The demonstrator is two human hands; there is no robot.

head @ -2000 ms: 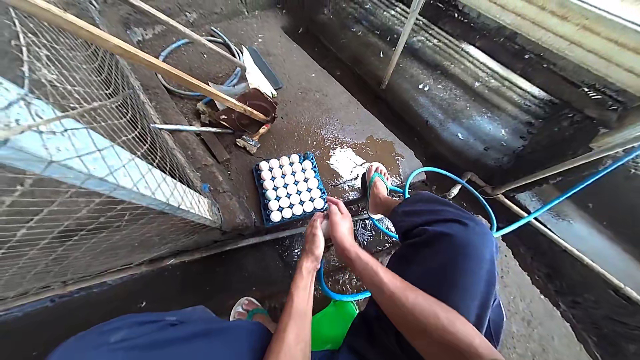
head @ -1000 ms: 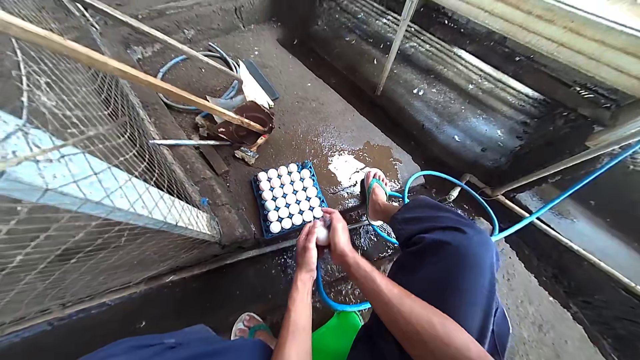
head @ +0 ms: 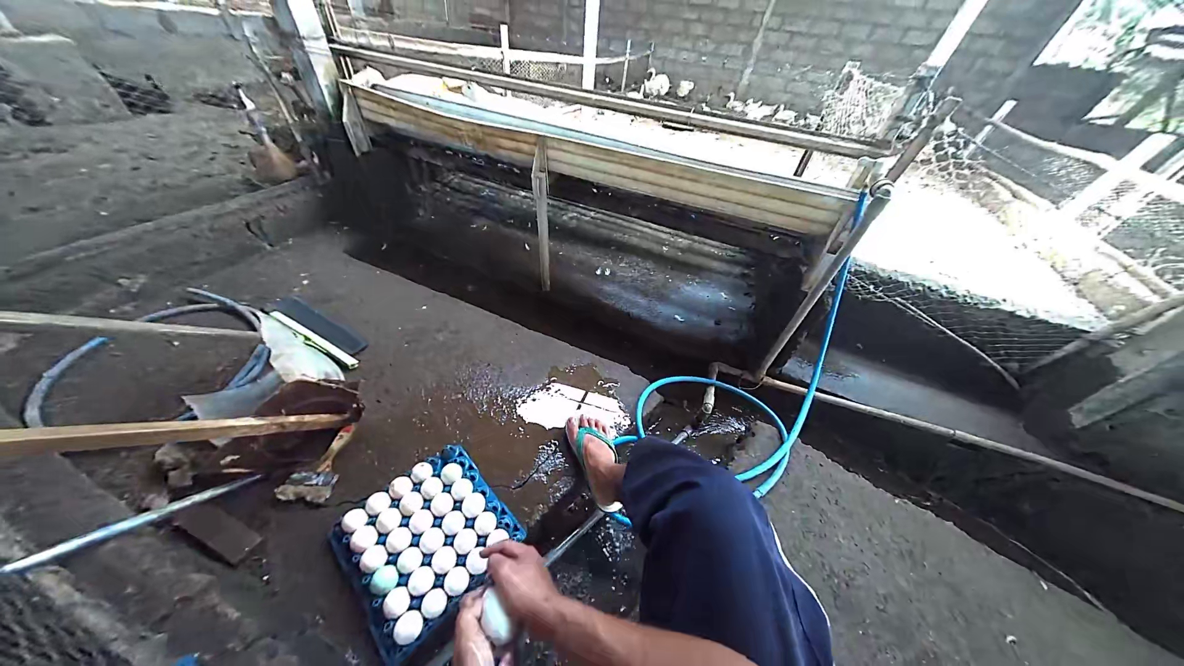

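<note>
A white egg (head: 497, 618) is held between my two hands near the bottom of the view. My left hand (head: 472, 636) cups it from the left, partly cut off by the lower edge. From the right, my right hand (head: 523, 581) closes around it, its fingers near the tray's right edge. Just left of and beyond the hands, a blue plastic egg tray (head: 353, 578) filled with rows of white eggs lies on the ground; one egg (head: 384, 580) looks pale green.
A blue hose (head: 786, 435) loops on wet ground right of my sandalled foot (head: 592, 449). At left lie a wooden pole (head: 176, 435), a metal pipe (head: 129, 525) and a coiled grey hose (head: 55, 375). A corrugated-sheet barrier (head: 610, 166) stands ahead, with white birds (head: 655, 85) beyond.
The view has tilted up, showing the barrier and the birds' pen. Both hands remain together by the tray, with the egg between them.
</note>
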